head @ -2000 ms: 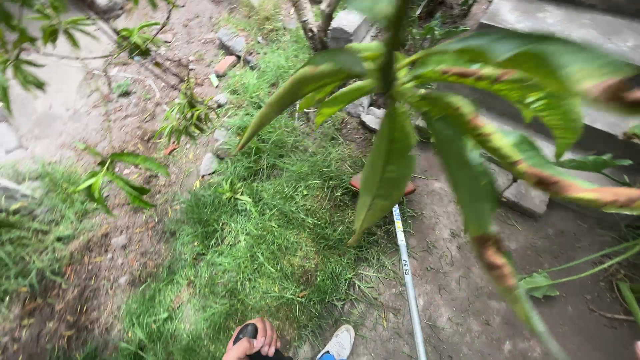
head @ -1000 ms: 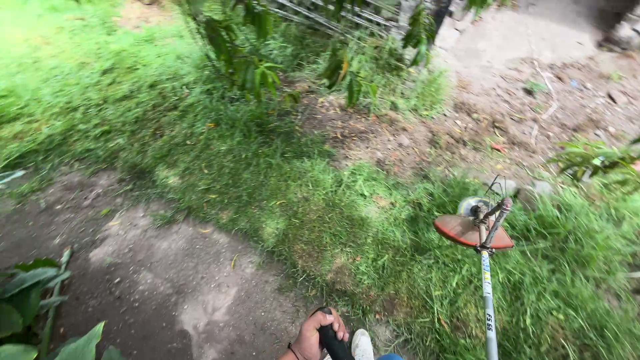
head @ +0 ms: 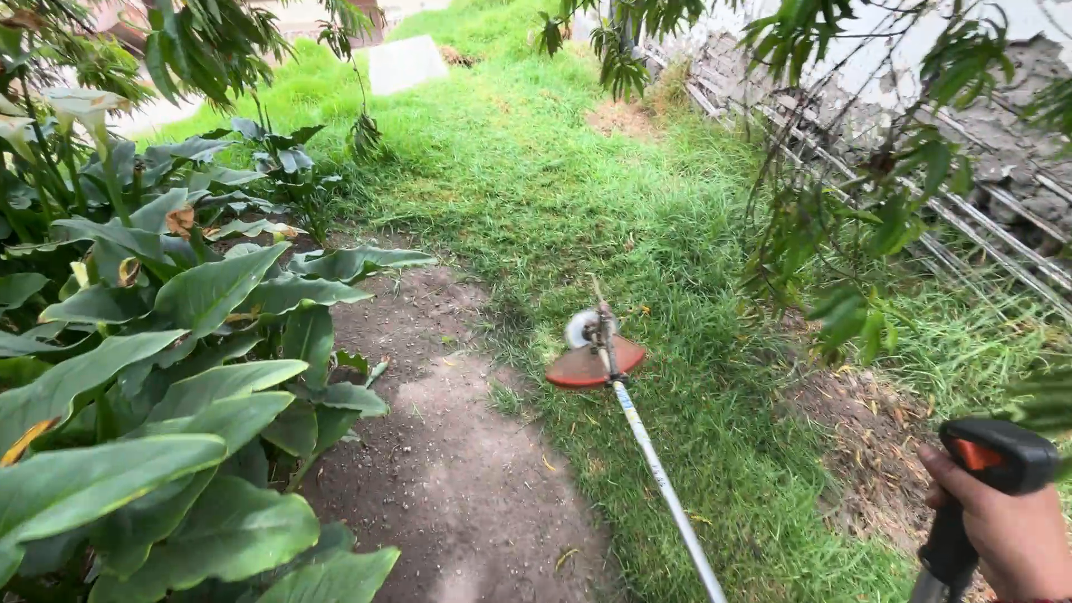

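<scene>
My right hand (head: pixel 1009 523), at the lower right edge, is closed around the black control handle (head: pixel 955 536) of a brush cutter, its thumb near an orange switch. The cutter's pale metal shaft (head: pixel 666 486) slants up from the bottom edge to an orange-red guard (head: pixel 596 365). Just beyond the guard, a round, whitish, blurred cutting head (head: pixel 589 328) is over the grass near the dirt path. My left hand is out of view, and so is the lower part of the shaft.
Broad-leaved calla lilies (head: pixel 209 402) crowd the left side beside the dirt path (head: pixel 469 469). Leafy branches (head: pixel 888 193) hang at the upper right, before metal rods (head: pixel 963 218) along a worn wall (head: pixel 1022 92). A pale flat slab (head: pixel 406 64) lies in the far grass.
The view has swung widely. The hand on a black grip at the bottom edge has left the view, and my right hand on the control handle has come in at the right.
</scene>
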